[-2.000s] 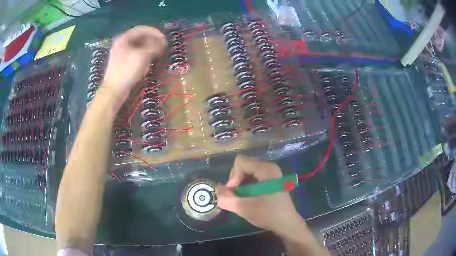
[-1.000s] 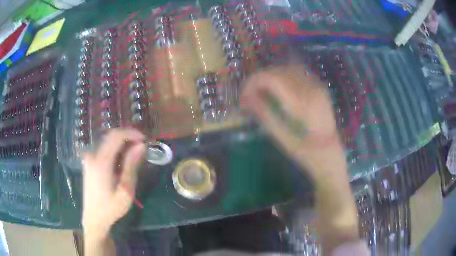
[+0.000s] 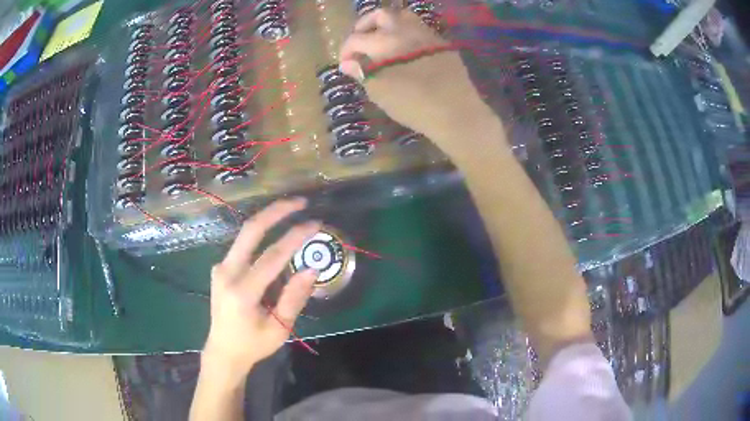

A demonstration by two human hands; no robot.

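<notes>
A coin-like disc [image 3: 317,256] with white and dark rings lies over the round brass-gold fixture [image 3: 349,270] on the bench. My left hand [image 3: 259,284] has its thumb and a finger at the disc's edges; its other fingers are spread. Thin red wires trail from the disc and below my left hand. My right hand [image 3: 403,74] is over the main tray [image 3: 304,123], its fingertips closed together above a row of dark discs [image 3: 349,123]. A thin red-and-green line crosses it; what it holds is hidden.
Side trays stand left [image 3: 37,164] and right [image 3: 650,156]. More filled trays [image 3: 633,329] lie low at the right. A yellow note [image 3: 72,29] is at the upper left. Loose red wires cross the main tray.
My left hand has moved right and brought the disc onto the fixture, which was empty one second ago. My right hand has moved up and left over the main tray.
</notes>
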